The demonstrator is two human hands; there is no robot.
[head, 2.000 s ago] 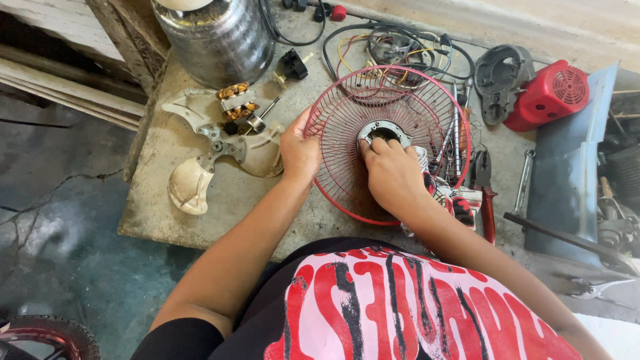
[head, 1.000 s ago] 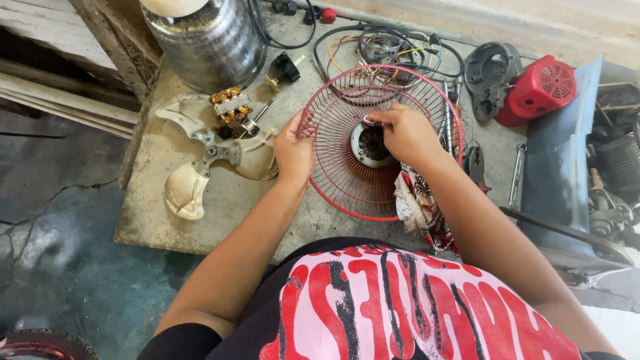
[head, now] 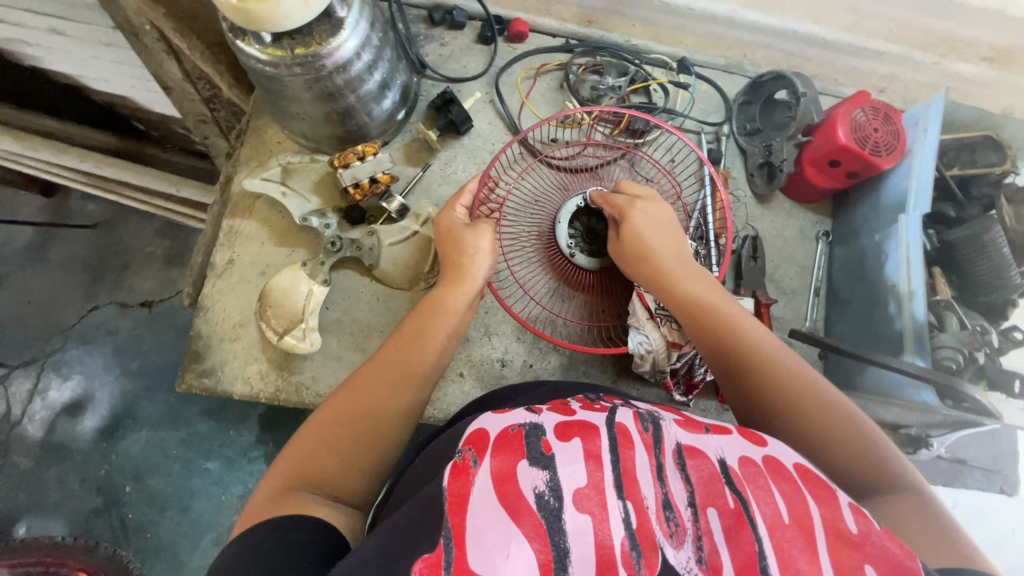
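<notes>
A round red wire fan grille [head: 528, 300] lies tilted before me, with a pale metal ring [head: 570, 232] at its hub. My left hand [head: 468, 240] grips the grille's left rim. At the hub, my right hand [head: 646, 232] has thumb and fingertips pinched together at the ring's upper right edge; a small pale piece shows at the fingertips, too small to name. A crumpled printed wrapper or cloth [head: 664, 344] lies under my right forearm by the grille's lower right rim. Left of the grille are a cream three-bladed fan blade [head: 292, 308] and a motor's copper windings with a shaft [head: 364, 172].
Behind the grille lie tangled wires [head: 552, 80], a grey plastic housing [head: 772, 132] and a red motor cover [head: 848, 148]. Pliers [head: 752, 272] and a wrench [head: 817, 280] lie to the right, beside a blue bin [head: 876, 280] of metal parts. A large metal container [head: 328, 80] stands back left.
My right hand has moved from the hub's centre to the ring's upper right edge, uncovering the hub opening. My left hand stays on the grille's left rim.
</notes>
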